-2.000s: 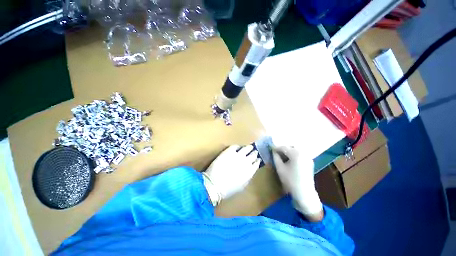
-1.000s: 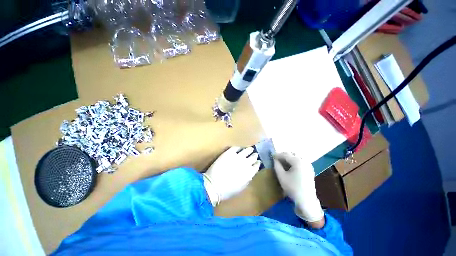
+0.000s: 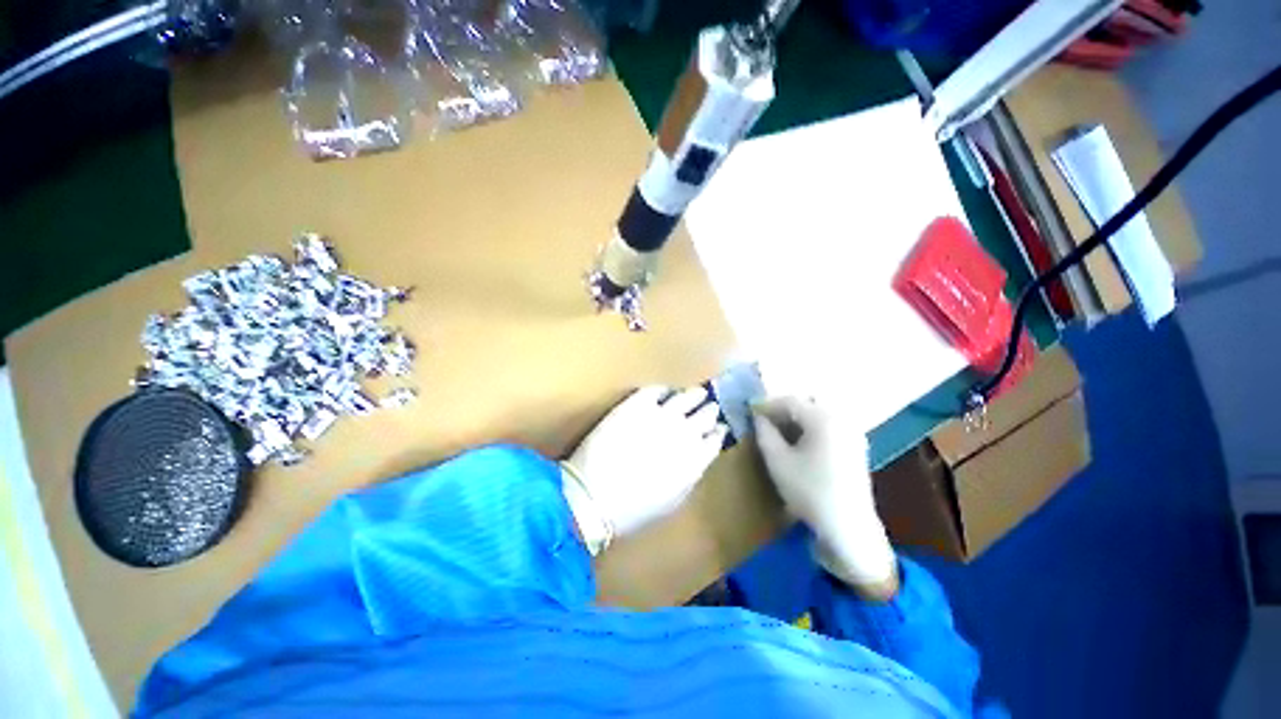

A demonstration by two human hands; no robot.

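Note:
A small grey pad with a black end (image 3: 738,393) lies near the right edge of the brown cardboard. My left hand (image 3: 651,457), in an off-white glove, rests palm down on the cardboard with its fingertips at the pad's black end. My right hand (image 3: 819,464), also gloved, has its thumb and a finger pinched at the pad's right edge. The power screwdriver (image 3: 688,141) hangs above the hands, its tip over a small fitting cluster (image 3: 631,306).
A pile of silver fittings (image 3: 281,351) and a black screw dish (image 3: 162,478) are at left. Clear plastic shells (image 3: 344,106) stand at the far end. A white sheet (image 3: 829,253), red pouch (image 3: 955,288), black cable (image 3: 1124,218) and cardboard box (image 3: 990,464) are at right.
The whole view has shifted slightly, so everything sits a little higher in the picture. Both hands stay at the grey pad, with only small movement of the right hand.

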